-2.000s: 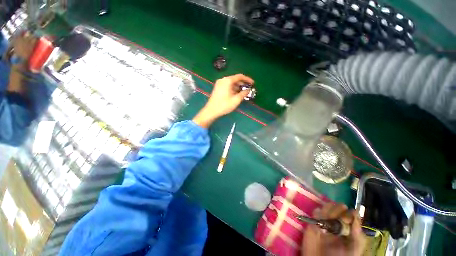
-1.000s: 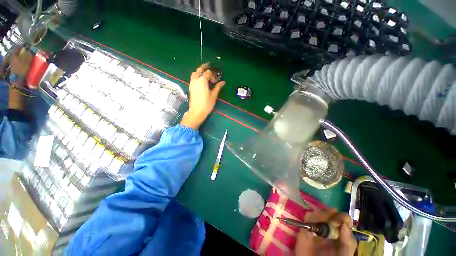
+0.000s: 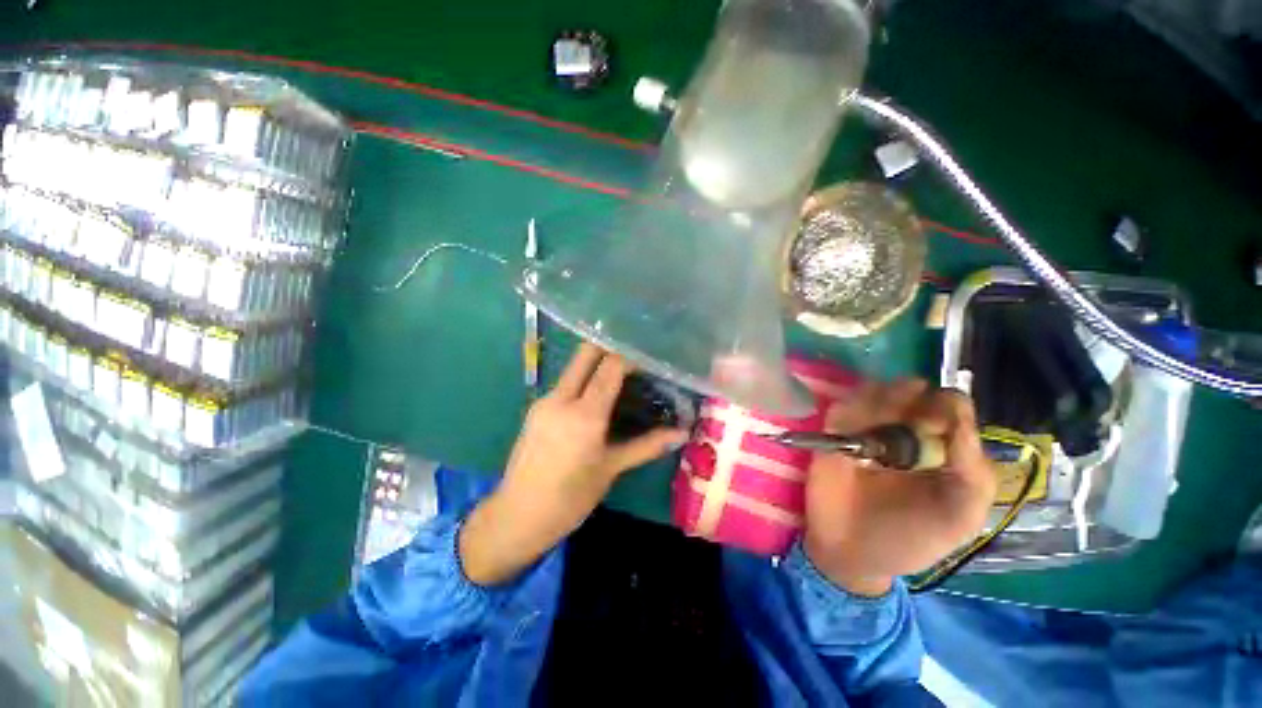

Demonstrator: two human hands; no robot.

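My left hand (image 3: 561, 450) holds a round black unit (image 3: 648, 407) between thumb and fingers, just left of the pink checked block (image 3: 741, 487). The hood's clear rim partly covers it. My right hand (image 3: 893, 484) holds the soldering iron (image 3: 886, 444) like a pen over the pink block. The iron's metal tip points left toward the unit; whether they touch I cannot tell. A thin white pointed tool (image 3: 532, 311) with a yellow end lies on the green mat, beside a pale curling strand (image 3: 446, 248).
The clear fume hood (image 3: 678, 284) hangs over the work. A bowl of metal shavings (image 3: 847, 260), a tool tray (image 3: 1156, 304) and a flexible metal arm (image 3: 1017, 242) are right. Stacked component trays (image 3: 152, 277) stand left. A unit (image 3: 579, 58) sits on the belt.
My left hand has come back from the belt to the pink block with a black unit. My right hand still holds the iron. The view has shifted down toward my body.
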